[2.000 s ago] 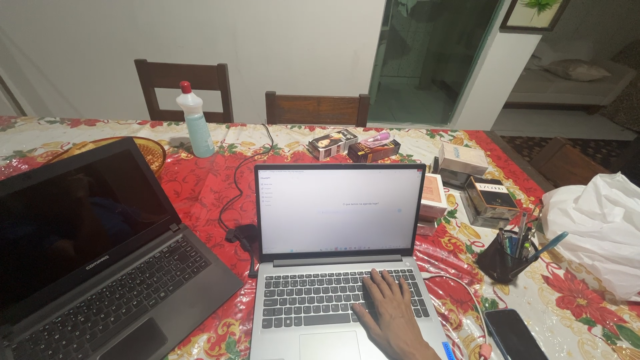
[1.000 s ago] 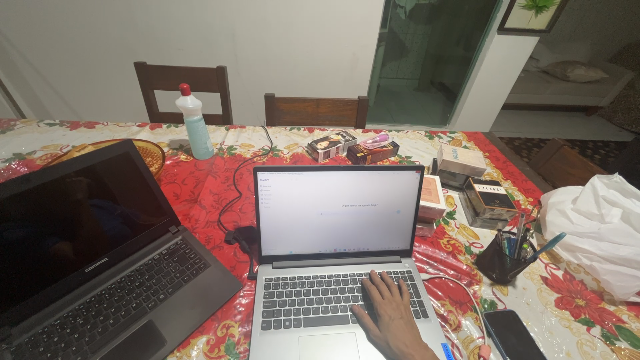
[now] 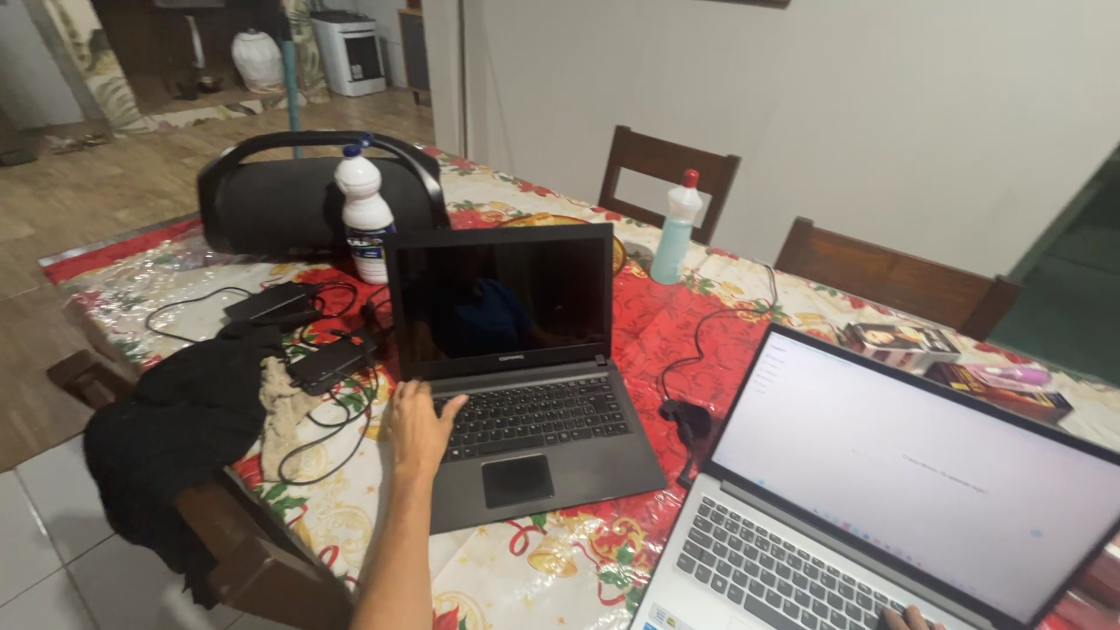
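Note:
My left hand (image 3: 420, 430) rests on the left edge of the dark Compaq laptop (image 3: 560, 490), fingers at the keyboard's upper left corner and thumb over the keys. That laptop stands unfolded with a black screen. My right hand (image 3: 910, 619) shows only as fingertips at the bottom edge, on the keyboard of the silver laptop (image 3: 787, 569); the rest of it is out of view. The silver laptop's screen is lit, mostly white. A black cable with a dark plug or adapter (image 3: 687, 422) lies between the two laptops.
A black portable speaker (image 3: 289, 206), a white bottle with a blue cap (image 3: 363, 214) and a bottle of light blue liquid (image 3: 674, 236) stand behind. Power adapters (image 3: 332, 363) and black cloth (image 3: 175, 420) lie left. Small boxes (image 3: 901, 341) and wooden chairs (image 3: 901, 271) are at right.
The view has swung left. My left hand, unseen before, is now on the dark laptop. The dark laptop now stands more squarely to the view. My right hand remains at the silver laptop's keyboard.

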